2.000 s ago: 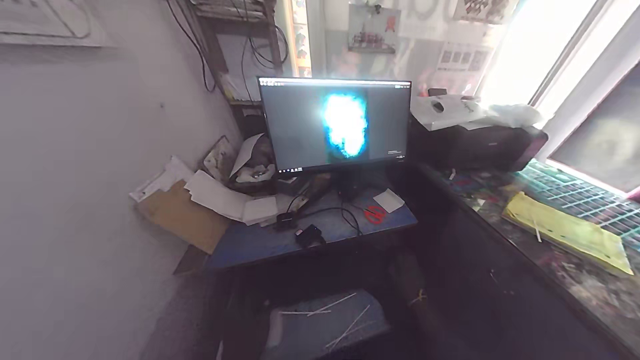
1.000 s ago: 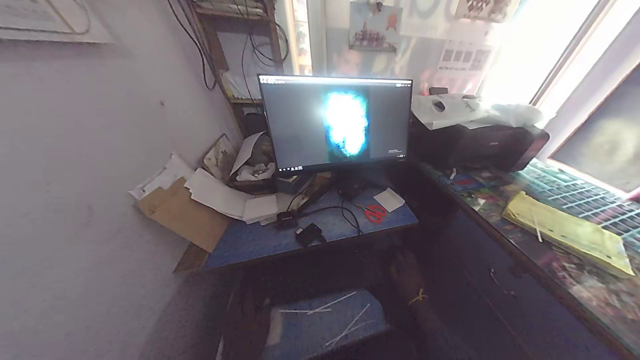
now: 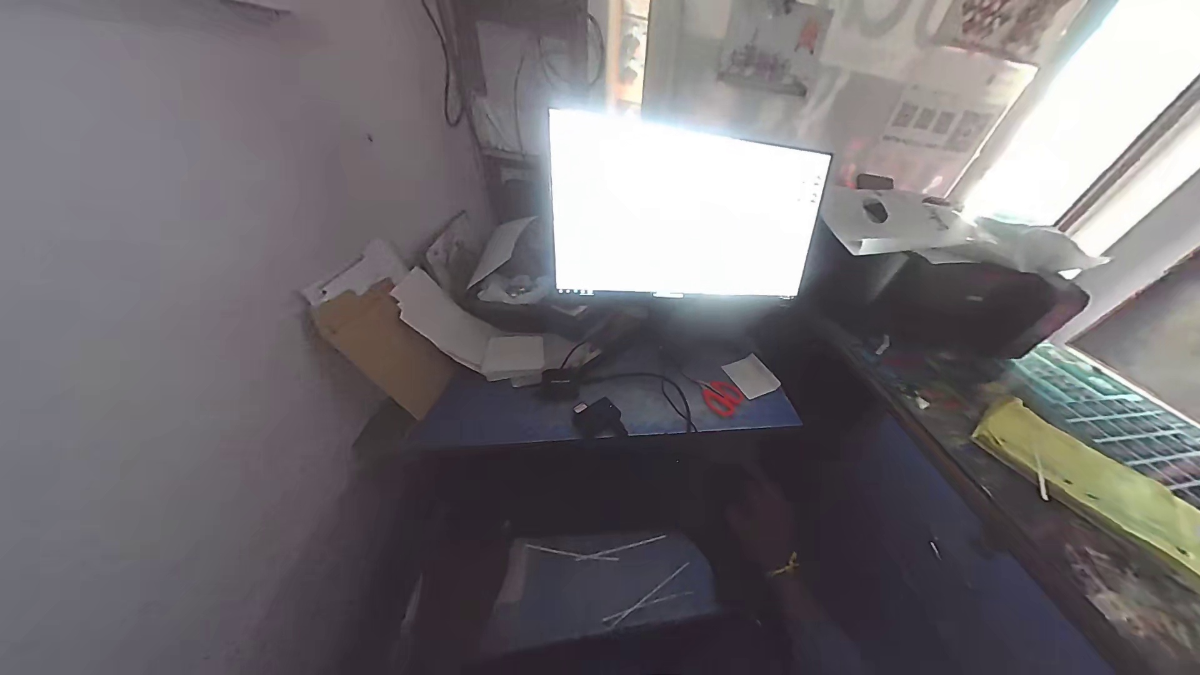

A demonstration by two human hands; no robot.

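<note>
In deep shadow below the desk, my right hand [image 3: 761, 517] rests on a dark surface, with a yellow band at the wrist; its fingers and anything under them are too dark to make out. A dim shape at lower left may be my left arm, but no left hand can be picked out. Above stands a monitor [image 3: 689, 206] with a bright white screen. On the blue desktop [image 3: 497, 422] lie red-handled scissors [image 3: 722, 398], a small white paper [image 3: 751, 376], a black adapter [image 3: 600, 418] and a black cable [image 3: 647, 376].
Papers and a brown envelope [image 3: 380, 342] lean by the left wall. A printer [image 3: 980, 300] with sheets on it stands right, beside a counter bearing a yellow packet [image 3: 1087, 478] and a teal rack [image 3: 1116, 412]. Thin white sticks [image 3: 647, 600] lie on a blue surface low in front.
The monitor has gone from a dark screen with a bright blue-white patch to almost wholly white. My right hand remains low, to the right of centre.
</note>
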